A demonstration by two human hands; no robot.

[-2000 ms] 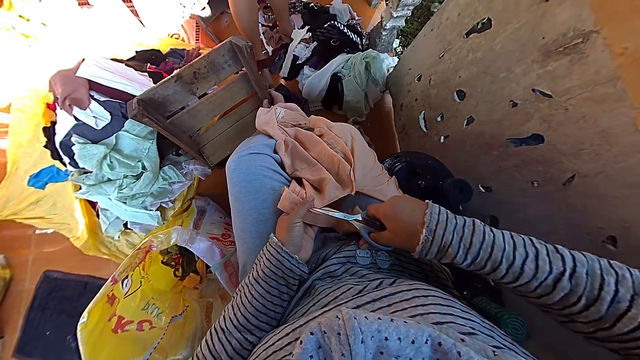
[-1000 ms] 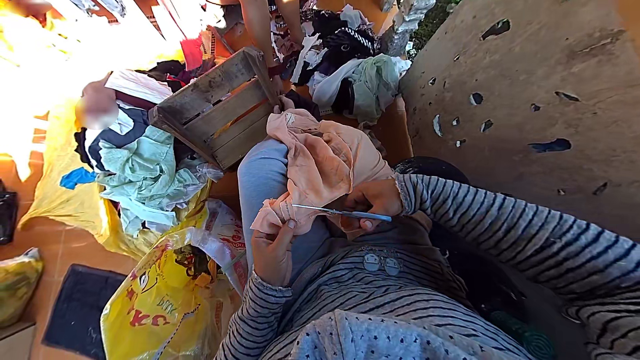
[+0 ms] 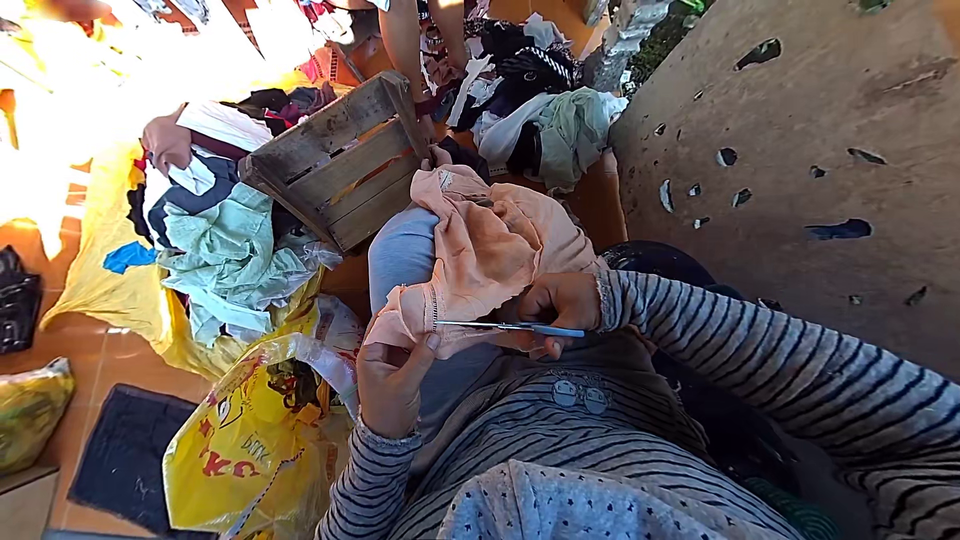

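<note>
A peach-coloured cloth (image 3: 487, 247) lies draped over my lap and knee. My left hand (image 3: 394, 375) pinches its lower left edge between thumb and fingers. My right hand (image 3: 562, 307) holds scissors (image 3: 517, 327) with light blue handles, their blades pointing left across the cloth beside a stitched, openwork seam. The blade tips lie close above my left thumb. Part of the scissors' handle is hidden by my right fingers.
A wooden slatted crate (image 3: 352, 161) stands beyond my knee. A yellow plastic bag (image 3: 255, 442) is at lower left, near a pile of fabric (image 3: 225, 232). Another person's hand (image 3: 166, 142) touches that pile. A board with holes (image 3: 795, 172) rises at right.
The scissors' blades have swung from pointing up-left to lying nearly level across the cloth. My left hand has shifted from the cloth near the blades to its lower left edge.
</note>
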